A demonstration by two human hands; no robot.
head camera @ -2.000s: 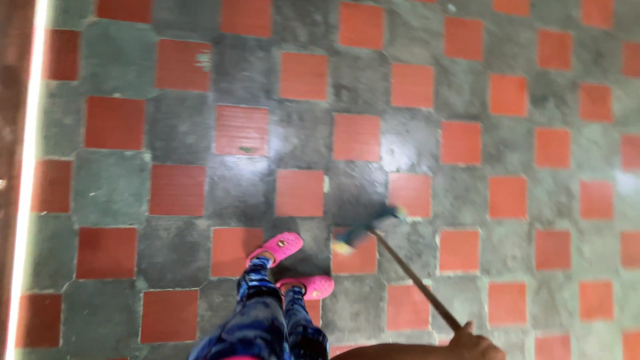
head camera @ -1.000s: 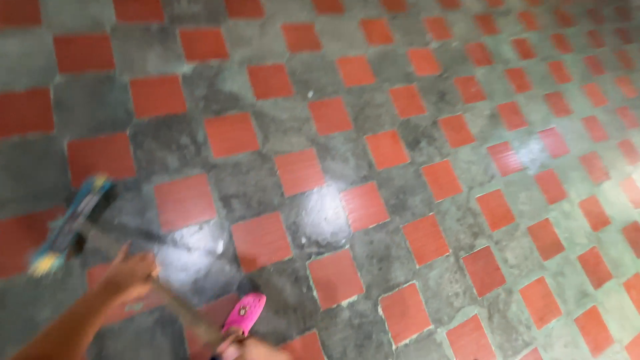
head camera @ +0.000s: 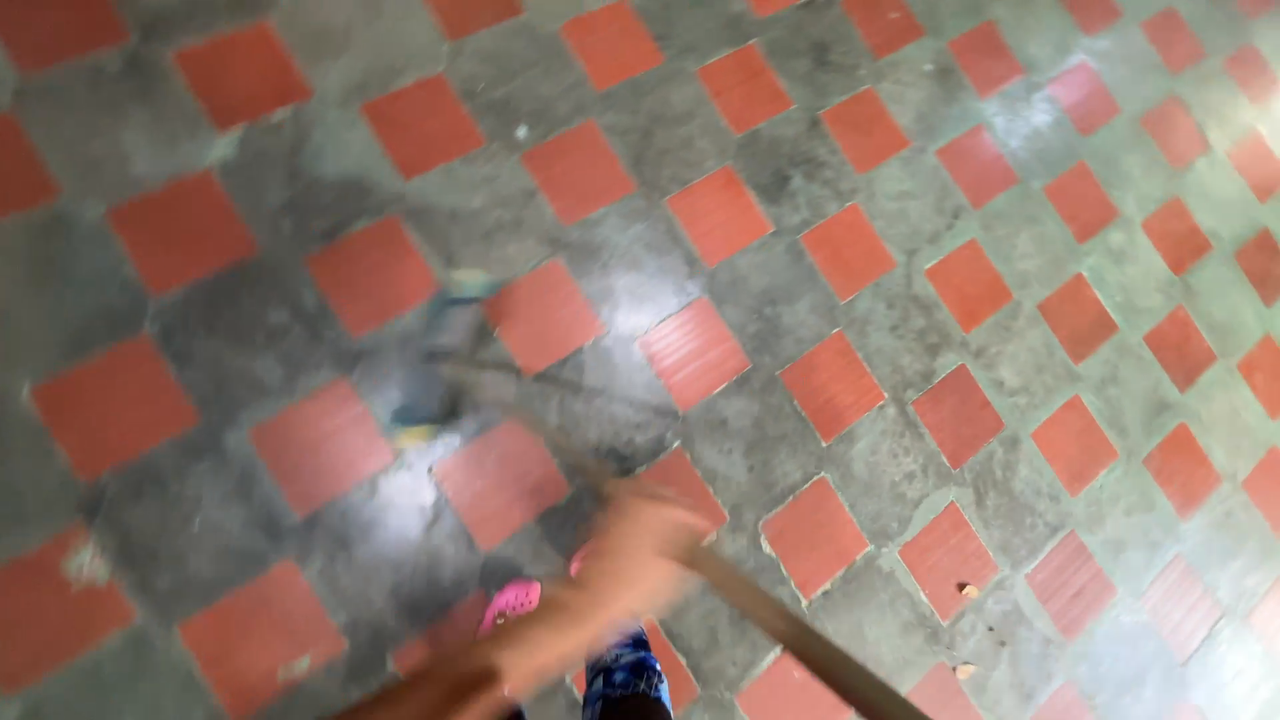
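A broom with a wooden handle (head camera: 790, 625) slants across the lower middle, from its blurred blue-and-yellow head (head camera: 430, 365) on the left down to the bottom edge at the right. My left hand (head camera: 645, 530) comes in from the lower left and is closed around the handle, partly smeared by motion. My right hand is out of the picture. The broom head is low over the grey and red tiled floor (head camera: 830, 385); the blur hides its bristles, so contact cannot be told.
A pink clog (head camera: 512, 603) and a leg in blue patterned trousers (head camera: 625, 675) show at the bottom, partly behind my forearm. Small light bits (head camera: 968, 590) lie on a red tile at the lower right, with another (head camera: 964, 671) below them.
The broom head and my left hand have moved right in the picture since a second ago. My right hand, low in that earlier frame, has left the view. The view itself has also shifted.
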